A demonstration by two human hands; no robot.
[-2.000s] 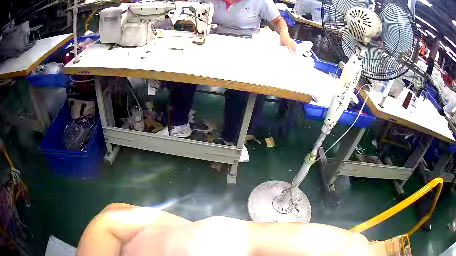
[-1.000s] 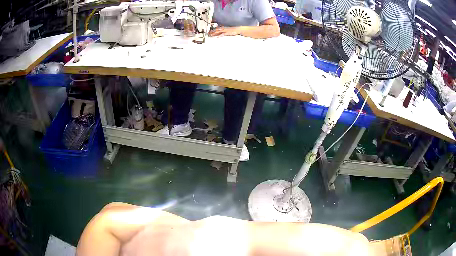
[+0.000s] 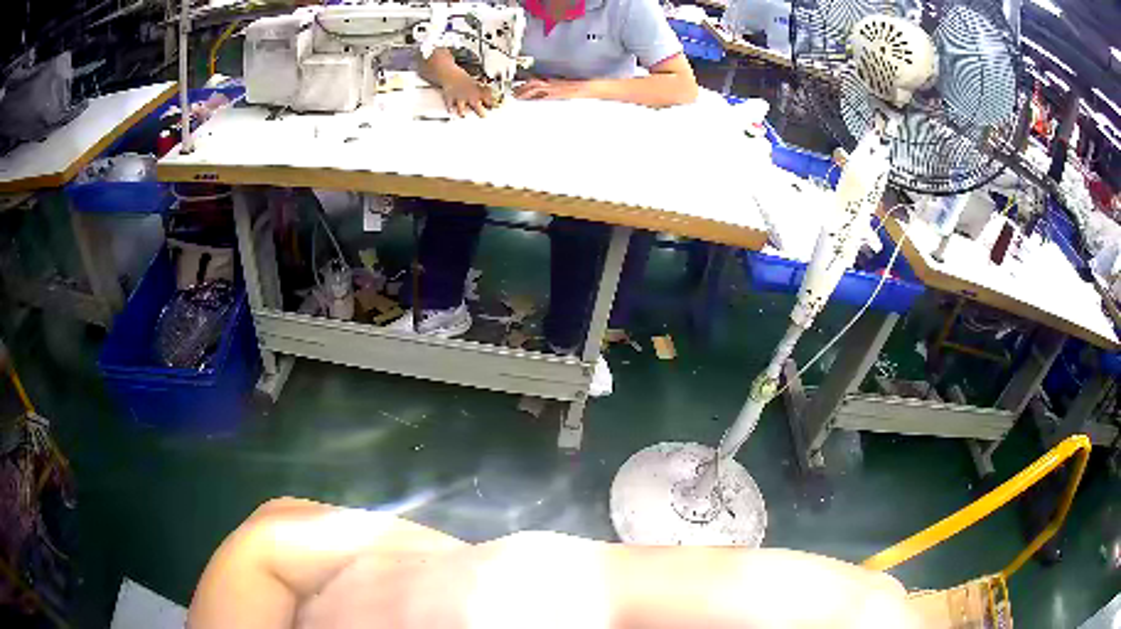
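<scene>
Bare, overexposed skin, likely my arm or arms, lies across the bottom edge; no hand or fingers of mine can be made out. Opposite, an off-white sewing machine (image 3: pixel 307 64) stands on the left part of a white-topped sewing table (image 3: pixel 553 154) with a wood-coloured edge. A person in a light shirt (image 3: pixel 602 43) sits behind it. One of that person's hands (image 3: pixel 461 92) is on the table by the needle end, and the other forearm rests to its right. Any workpiece there is too small to tell.
A pedestal fan (image 3: pixel 688 494) stands at centre right on a round base. A yellow tube handle (image 3: pixel 983 501) rises at lower right. A blue bin (image 3: pixel 178 391) with a dark wrapped bundle is under the table at left. Small tan scraps (image 3: pixel 664 348) lie on the green floor.
The person opposite first brought an outstretched arm back from the table's right side; now a hand has come down in front of the needle end. The skin at the bottom has not moved.
</scene>
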